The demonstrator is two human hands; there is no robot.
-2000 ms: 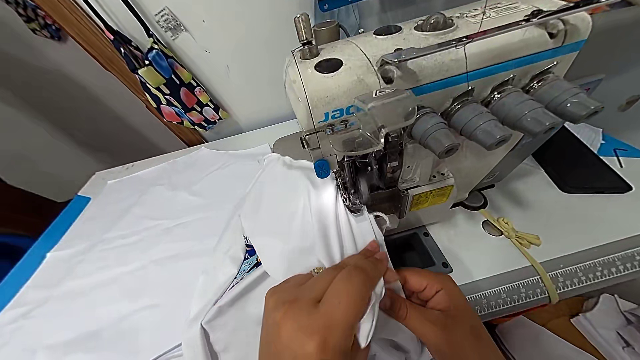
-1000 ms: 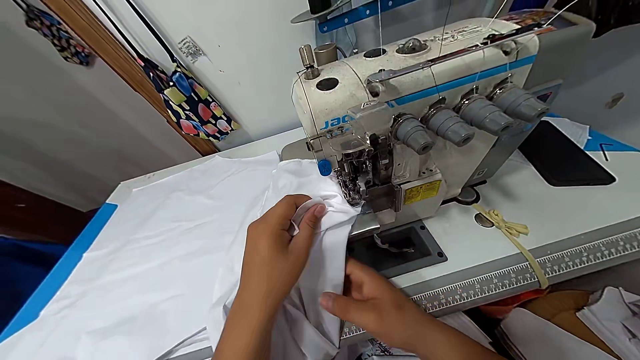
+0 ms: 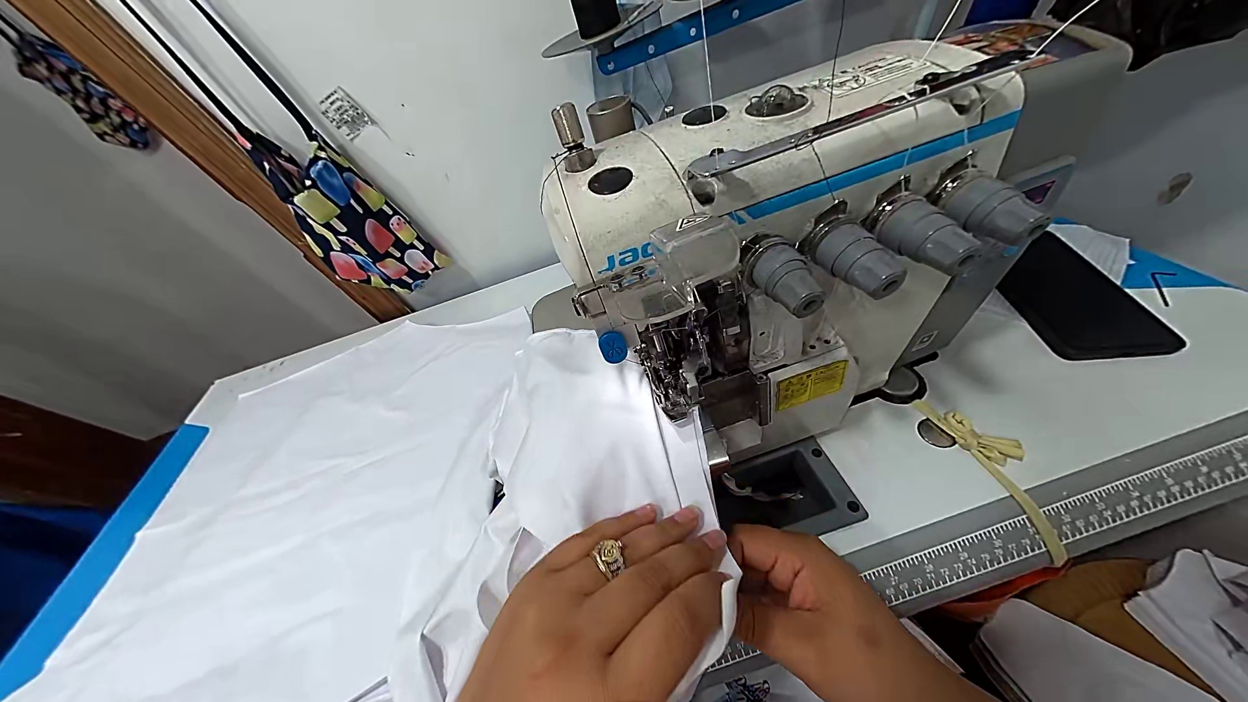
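White fabric (image 3: 585,439) spreads over the left of the table and runs under the presser foot (image 3: 675,395) of a Jack overlock sewing machine (image 3: 819,185). My left hand (image 3: 614,614), with a ring on one finger, lies flat across the fabric just in front of the foot, its fingertips near the right edge. At that same edge, my right hand (image 3: 809,604) pinches the fabric between thumb and fingers; part of the grip is hidden behind the cloth. A folded strip runs along the edge from the foot to my hands.
A black phone-like slab (image 3: 1092,297) lies right of the machine. A yellow tie (image 3: 985,448) crosses the ruler tape (image 3: 1150,492) on the table's front edge. White cloth pieces (image 3: 1082,653) are stacked below at right. A patterned pouch (image 3: 361,224) hangs at the back left.
My left hand has come down from near the presser foot and now lies flat on the fabric. My right hand, apart from the edge a second ago, has closed on it.
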